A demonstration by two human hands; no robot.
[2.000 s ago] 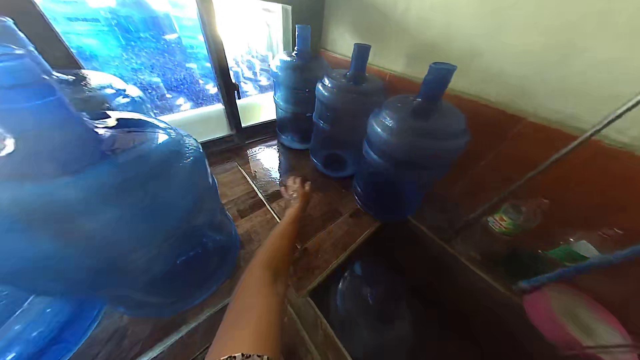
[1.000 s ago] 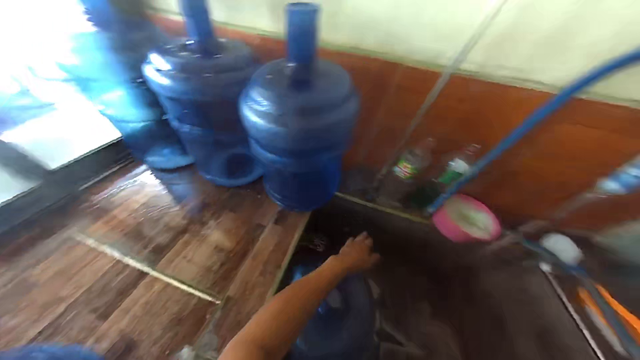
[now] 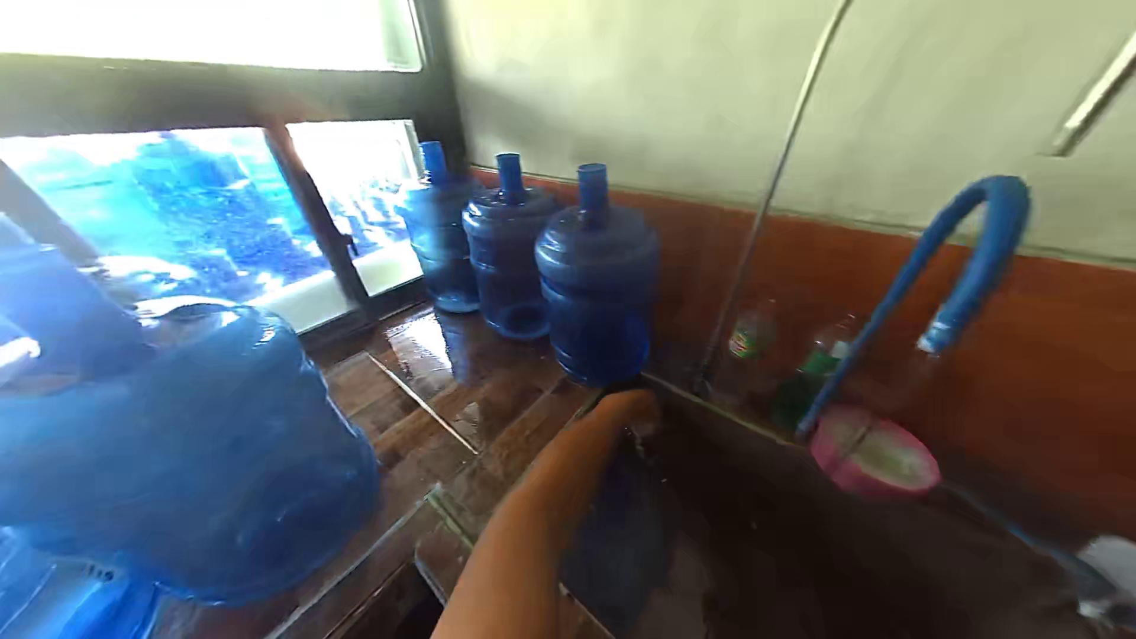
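My left hand (image 3: 635, 410) reaches down over a dark sunken basin, just in front of the nearest standing water jug. Its fingers are blurred and curl downward; whether they grip anything is not clear. Below the hand and forearm, a dim blue water jug (image 3: 621, 541) stands in the basin, its neck hidden or lost in shadow. Three empty-looking blue plastic jugs line the wall: the nearest (image 3: 596, 284), the middle one (image 3: 510, 257) and the farthest (image 3: 441, 235). A large blue jug (image 3: 186, 444) fills the left foreground. My right hand is not in view.
Brown wood-look tiles (image 3: 453, 390) form the wet ledge beside the basin. Along the orange wall base stand plastic bottles (image 3: 750, 337), with a pink bowl (image 3: 874, 453) nearby. A blue hose (image 3: 985, 240) arches above the bowl. A sliding window (image 3: 204, 213) is at the left.
My left hand was spread above the tiled ledge, then moved over the basin, where it remains, now with the fingers curled down. The view has swung right and then partly back left.
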